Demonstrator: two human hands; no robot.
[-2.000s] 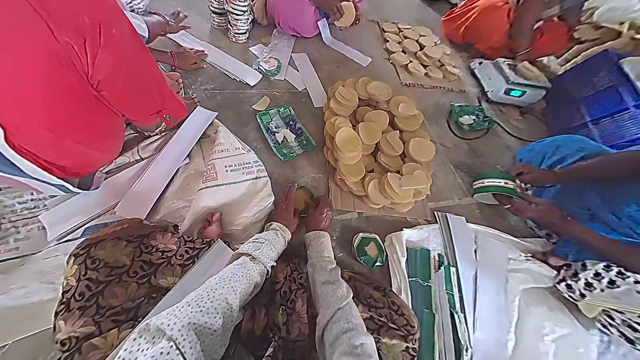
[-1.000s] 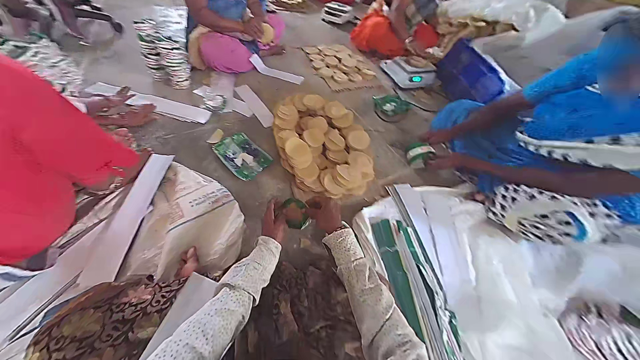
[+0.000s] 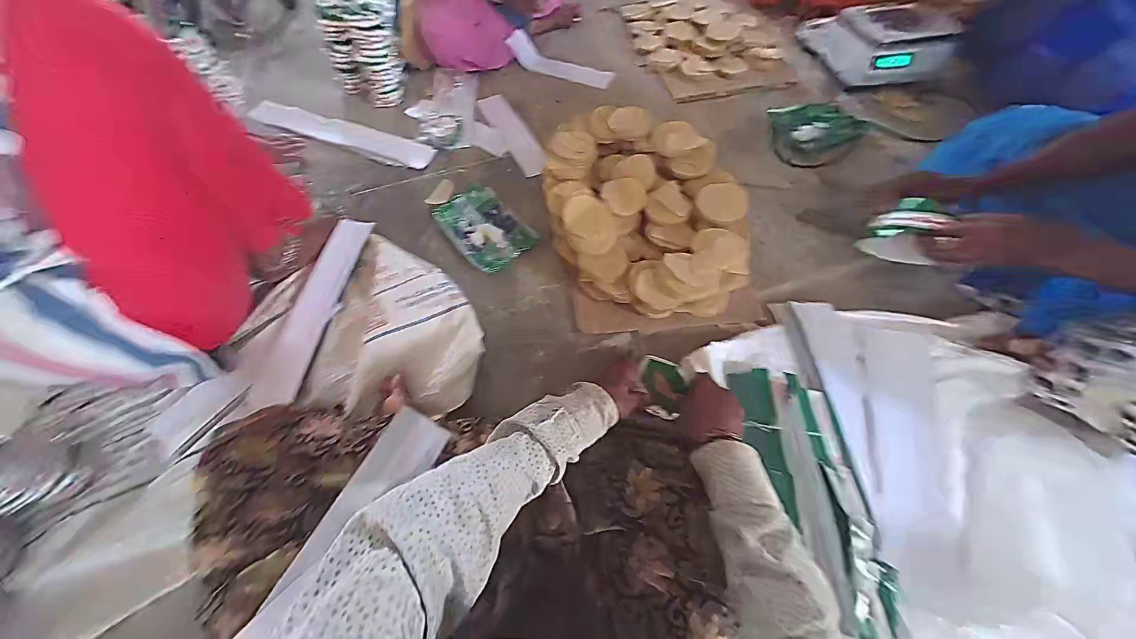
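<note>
Between my two hands, low in the middle of the head view, is a small round green-banded packet (image 3: 663,385). My left hand (image 3: 625,389) grips its left side and my right hand (image 3: 713,409) its right side; blur hides the exact finger positions. Just beyond them, stacks of round tan discs (image 3: 646,209) rest on a cardboard sheet (image 3: 612,318). A green printed plastic packet (image 3: 484,229) lies on the floor left of the stacks. To the right of my right hand, green and white strips (image 3: 770,435) lie on white sheeting.
At right, a co-worker's hands (image 3: 976,232) hold a green and white roll. Behind are a digital scale (image 3: 880,43), more discs (image 3: 701,35) and a green plastic piece (image 3: 812,133). White paper strips (image 3: 342,135) and a woven sack (image 3: 413,333) lie left, near a person in red (image 3: 146,177).
The view has shifted between frames. My hands stay together around the small packet, which now shows more of its green side. The co-worker's hands at right remain on the green and white roll.
</note>
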